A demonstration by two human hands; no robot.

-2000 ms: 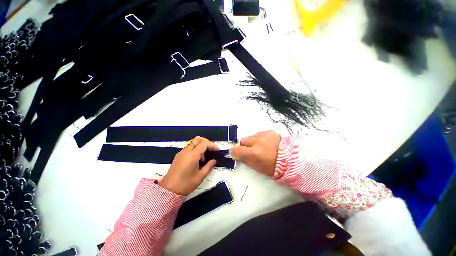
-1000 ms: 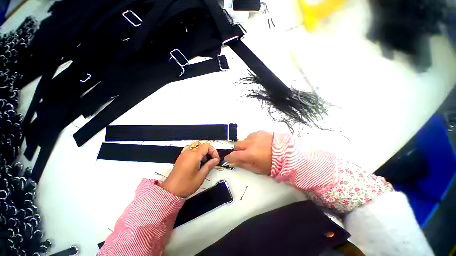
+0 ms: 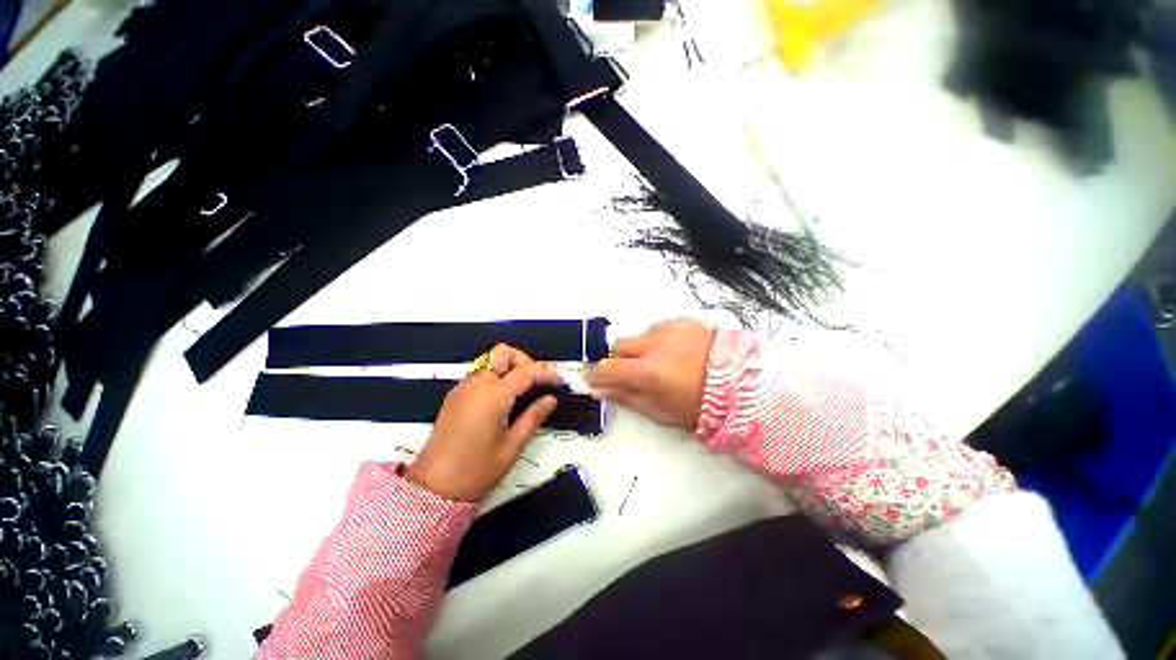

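Observation:
A black webbing strap (image 3: 355,397) lies flat on the white table, its right end under my fingers. A second strap (image 3: 426,343) lies parallel just above it, with a strap buckle (image 3: 588,339) at its right end. My left hand (image 3: 484,419), with a gold ring, presses on the lower strap near its right end. My right hand (image 3: 658,374) is at that end with thumb and fingertips pinched together; a small pale glint shows between the hands, too small to name. What the right fingertips hold is hidden. A short strap (image 3: 522,526) lies nearer me, partly under my left sleeve.
A strap pile (image 3: 348,142) covers the upper left, and ringed straps (image 3: 52,516) heap along the left edge. A cut thread bundle (image 3: 761,271) lies right of centre. A dark cloth piece (image 3: 722,593) with a brassy snap is at lower right. Loose threads lie around.
My right hand has moved slightly up, its fingertips now at the lower strap's top edge. My left fingers have shifted slightly left and up, showing more of the strap's right end.

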